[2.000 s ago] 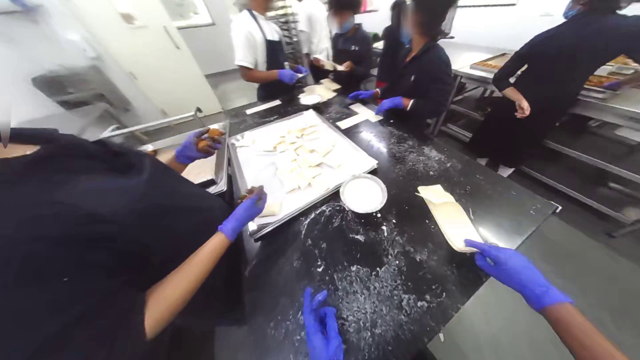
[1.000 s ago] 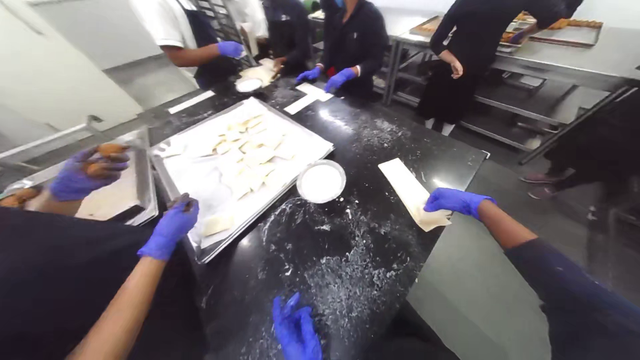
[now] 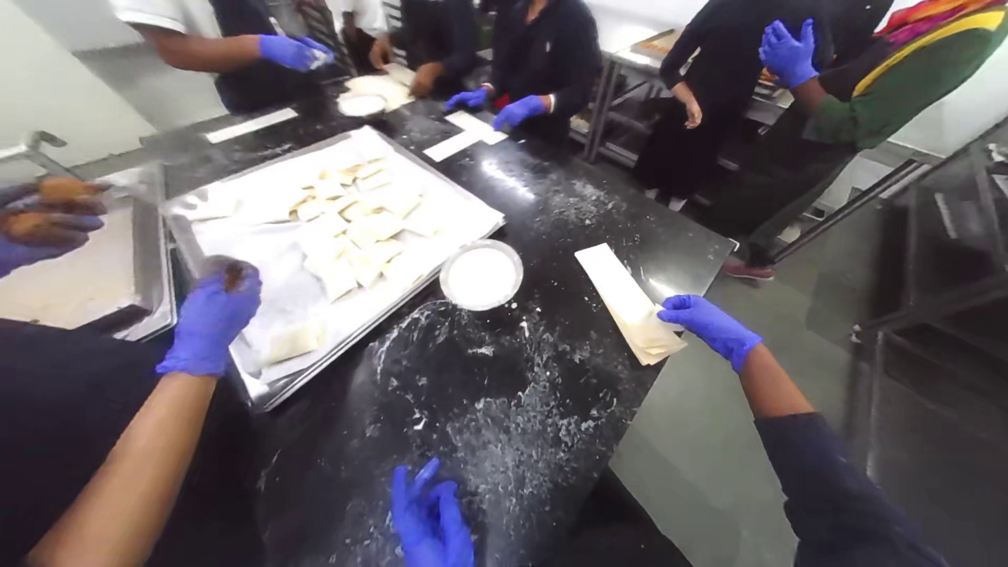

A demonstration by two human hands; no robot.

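My left hand (image 3: 431, 516), in a blue glove, is over the floured black tabletop at the bottom, fingers apart and holding nothing. My right hand (image 3: 709, 324), also gloved, pinches the near right edge of a stack of pale dough strips (image 3: 622, 303) at the table's right edge. A round bowl of white flour (image 3: 481, 275) stands between the strips and a large metal tray (image 3: 276, 391). On the tray's white paper lie many folded dough pieces (image 3: 374, 228), some overlapping, and a single piece (image 3: 293, 341) near its lower corner.
A person at left has a gloved hand (image 3: 209, 315) over the tray and brown food in the other (image 3: 35, 224). Another tray (image 3: 150, 303) stands far left. Across the table (image 3: 535, 441), several people work beside white strips (image 3: 465, 135) and a second bowl (image 3: 361, 105). Metal racks stand behind.
My right hand stays at the dough strips, where layered ends now show at the near end. The view has shifted to the right over the two seconds. A gloved person has come into view at upper right.
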